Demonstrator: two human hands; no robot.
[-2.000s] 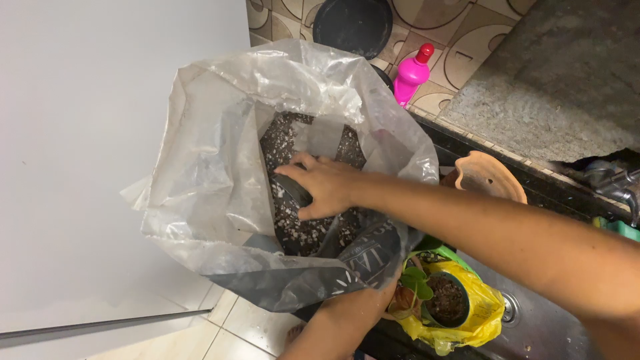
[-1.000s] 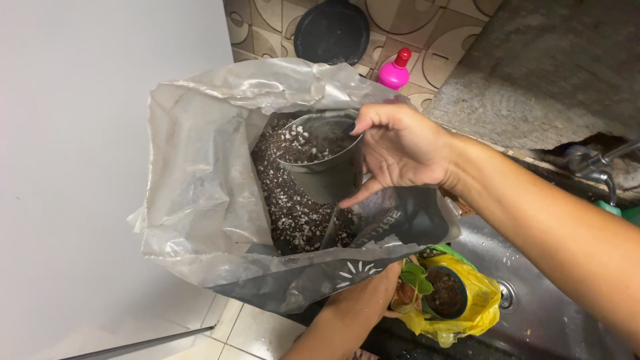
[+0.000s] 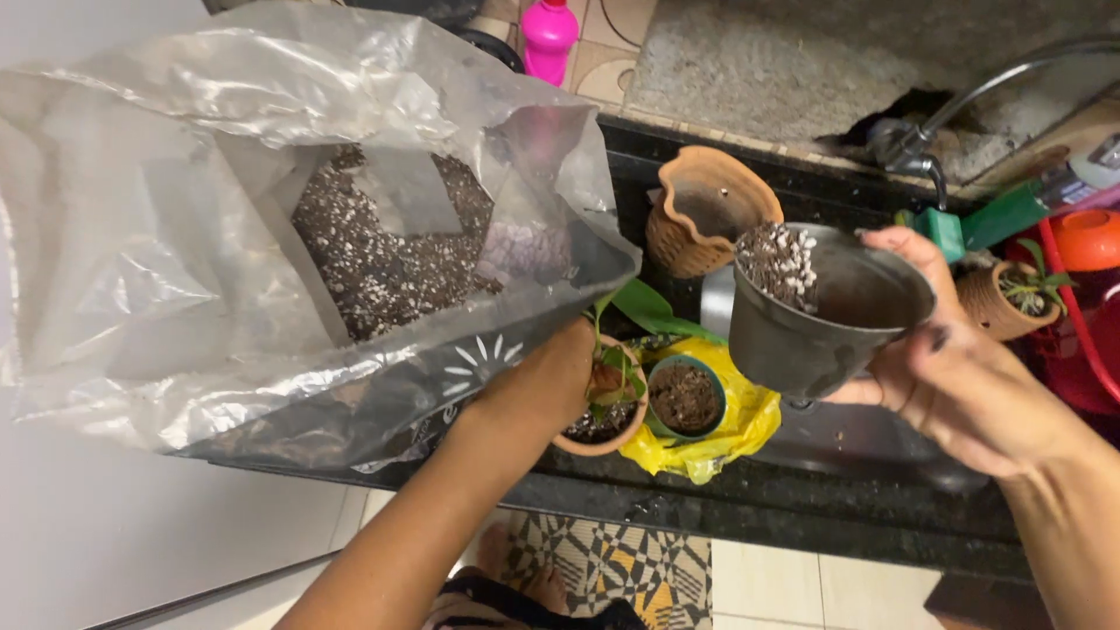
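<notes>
My right hand (image 3: 936, 367) grips a dark plastic plant pot (image 3: 814, 350), tilted, with dark potting mix and white grains on its left side. My left hand (image 3: 573, 363) reaches past the large plastic bag (image 3: 166, 219) toward a small plant (image 3: 612, 376) in a terracotta pot (image 3: 604, 448); its fingers are mostly hidden, so its hold is unclear. Inside the bag lies potting mix (image 3: 411, 271) with white grains. Beside the plant, a green pot of soil (image 3: 687, 398) sits in a yellow plastic bag (image 3: 752, 429).
A wavy-rimmed terracotta pot (image 3: 669, 232) stands on the black counter (image 3: 560, 499) behind the held pot. A metal sink (image 3: 875, 442) lies beneath my right hand, near a faucet (image 3: 910, 144). A pink bottle (image 3: 549, 44) stands at the back; a potted plant (image 3: 1006, 302) is at right.
My right hand has lifted the dark pot out of the large bag and moved it right, over the sink side. The view has shifted toward the sink.
</notes>
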